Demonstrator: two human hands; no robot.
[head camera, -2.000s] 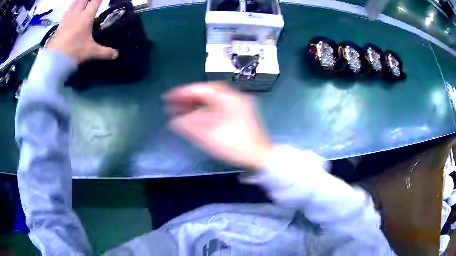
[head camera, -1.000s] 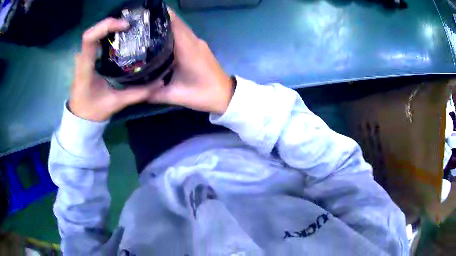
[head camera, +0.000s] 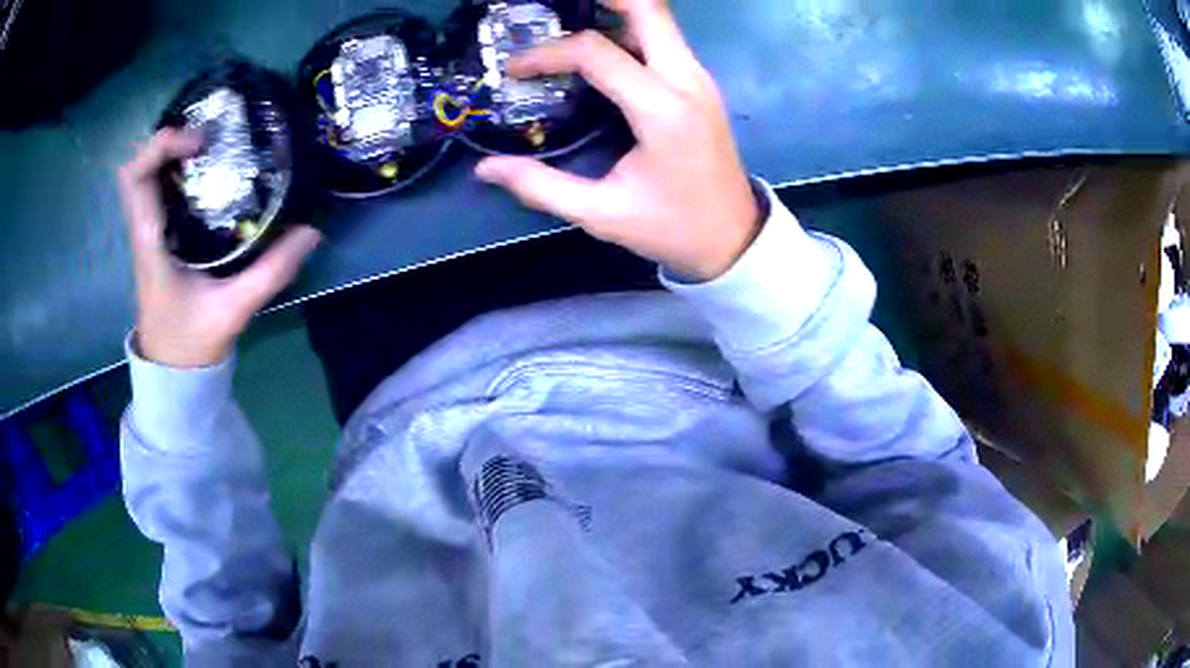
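Three black round device housings lie in a row at the bench's front edge, open side up, each with a silvery circuit board inside. My left hand (head camera: 196, 248) grips the left housing (head camera: 225, 170), which is slightly tilted, thumb at its near side and fingers over its left rim. The middle housing (head camera: 376, 105) has thin yellow and blue lead wires at its sides. My right hand (head camera: 640, 157) is around the right housing (head camera: 529, 65), fingertips over its board and thumb at the near rim. A yellow wire loop (head camera: 450, 110) shows between the middle and right housings.
The green bench top (head camera: 835, 91) has a curved metal front edge. A dark object (head camera: 65, 59) is at the upper left. A brown cardboard carton (head camera: 1031, 313) stands at the right, below the bench edge. A blue plastic stool or crate (head camera: 63, 470) is at the lower left.
Both hands held one housing together a second ago; now they are apart, each at a separate housing. Three housings now show in a row at the bench edge.
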